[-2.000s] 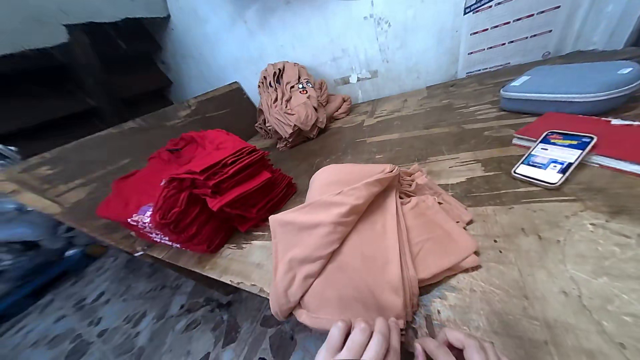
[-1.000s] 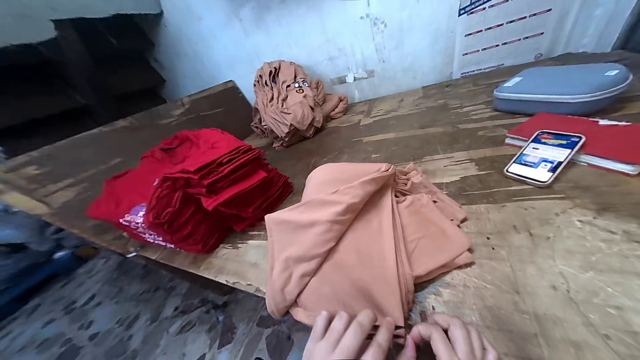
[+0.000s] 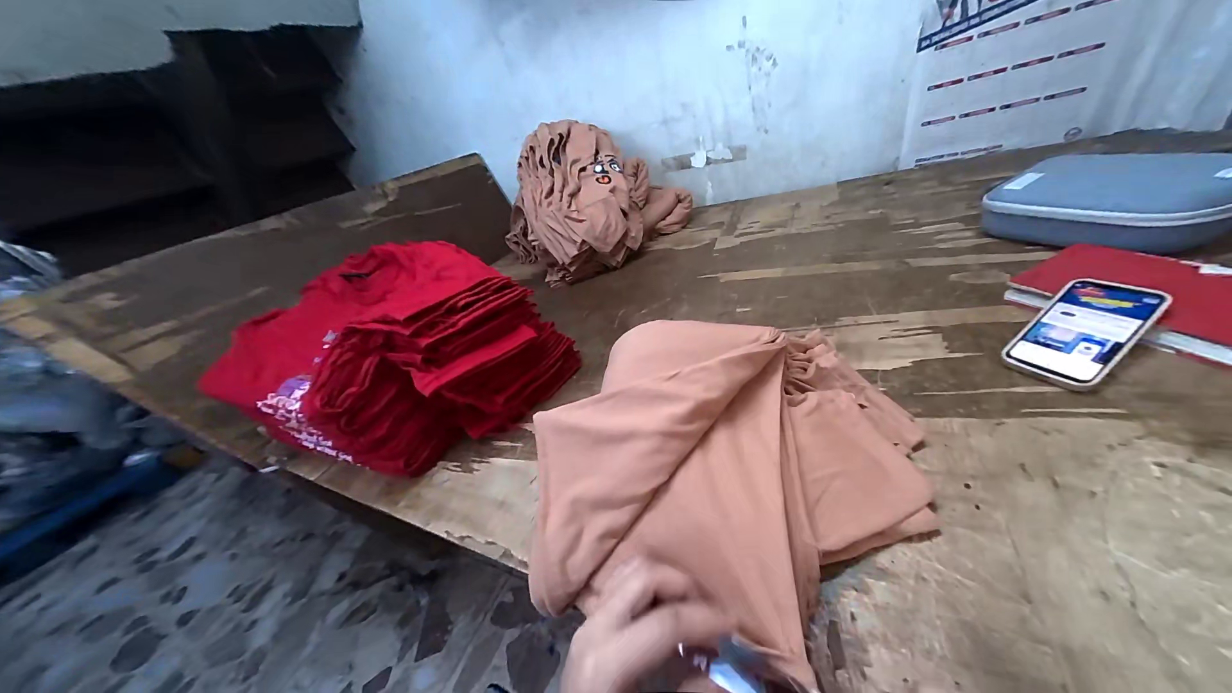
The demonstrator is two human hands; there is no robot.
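A folded peach-coloured garment (image 3: 703, 462) lies near the front edge of the wooden table, with more peach cloth (image 3: 857, 462) gathered along its right side. My left hand (image 3: 640, 626) is blurred over the garment's lower edge, its fingers curled; whether it grips the cloth I cannot tell. Just right of it, at the bottom of the view, is a small shiny object (image 3: 727, 664), too blurred to name. My right hand cannot be made out. To the left rests a stack of folded red T-shirts (image 3: 452, 356) with a pale print.
A bundle of peach garments (image 3: 577, 202) stands against the wall. At the right are a grey zipped case (image 3: 1107, 197), a red notebook (image 3: 1193, 289) and a lit smartphone (image 3: 1088, 332). The worn wooden tabletop (image 3: 1011, 539) ends at lower left above a patterned floor.
My left hand has risen onto the garment and curled its fingers. My right hand, seen at the lower edge earlier, is no longer distinguishable. A shiny object has appeared by the left hand.
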